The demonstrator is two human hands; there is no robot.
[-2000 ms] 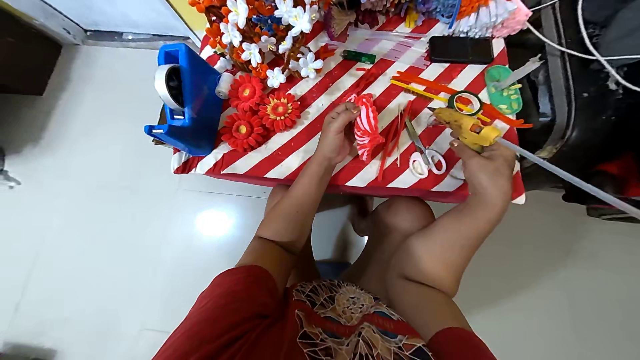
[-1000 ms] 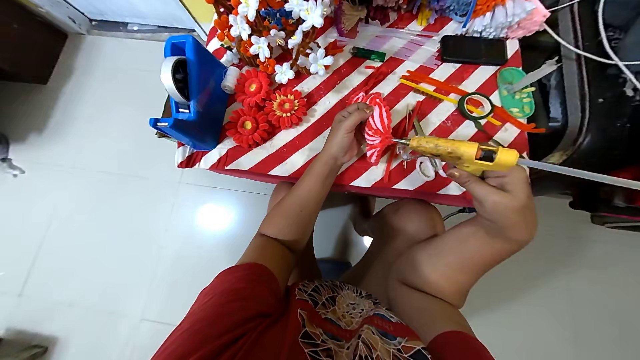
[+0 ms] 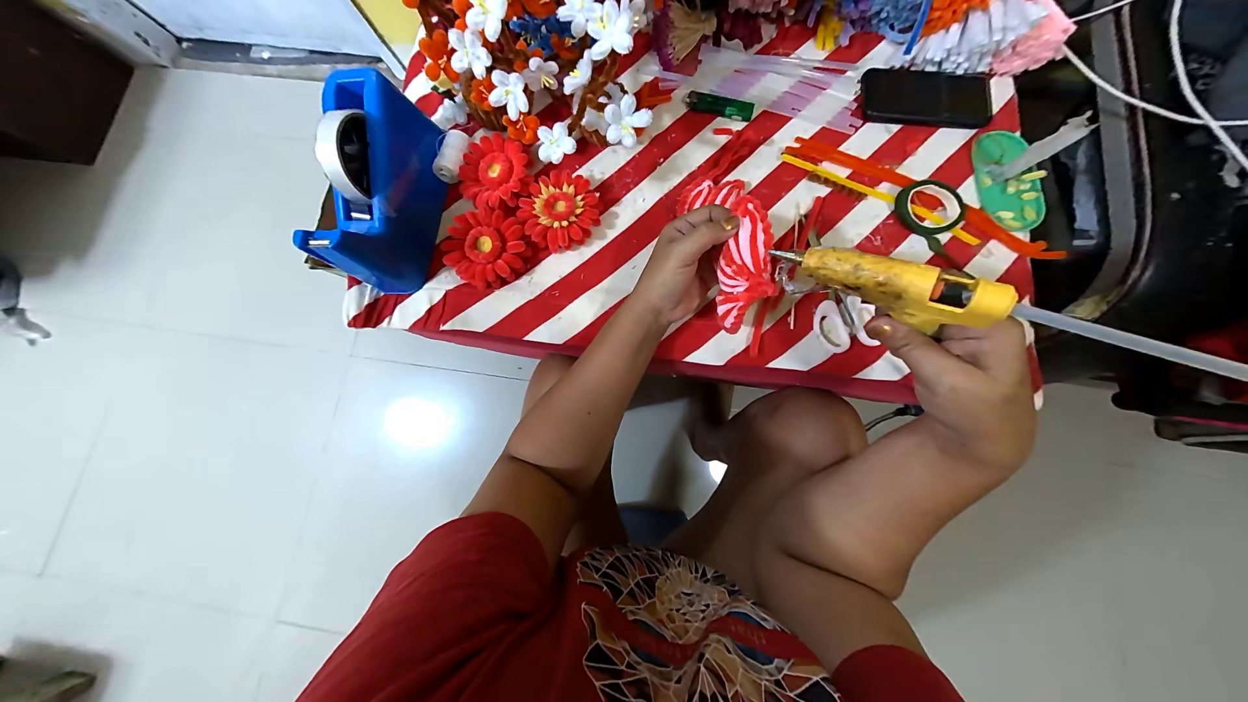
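My left hand (image 3: pixel 687 261) pinches a red-and-white striped pipe-cleaner piece (image 3: pixel 749 255) over the low table. In my right hand (image 3: pixel 960 385) is a yellow hot glue gun (image 3: pixel 902 286), its metal nozzle pointing left, close to the striped piece's right edge; whether they touch is unclear. A long translucent glue stick (image 3: pixel 1131 339) sticks out of the gun's back. White-handled scissors (image 3: pixel 835 325) lie partly hidden below the gun. Left of my left hand, red fuzzy flowers (image 3: pixel 560 210) rest on the striped cloth.
A blue tape dispenser (image 3: pixel 385 195) stands at the table's left end. White and orange flowers (image 3: pixel 509 95) fill the back left. A black phone (image 3: pixel 925 97), a green lighter (image 3: pixel 720 105), a roll of green tape (image 3: pixel 929 208) and a green tray (image 3: pixel 1008 180) lie toward the right.
My right hand has brought the glue gun left, from near the tape roll to the striped piece. My left hand has kept hold of that piece.
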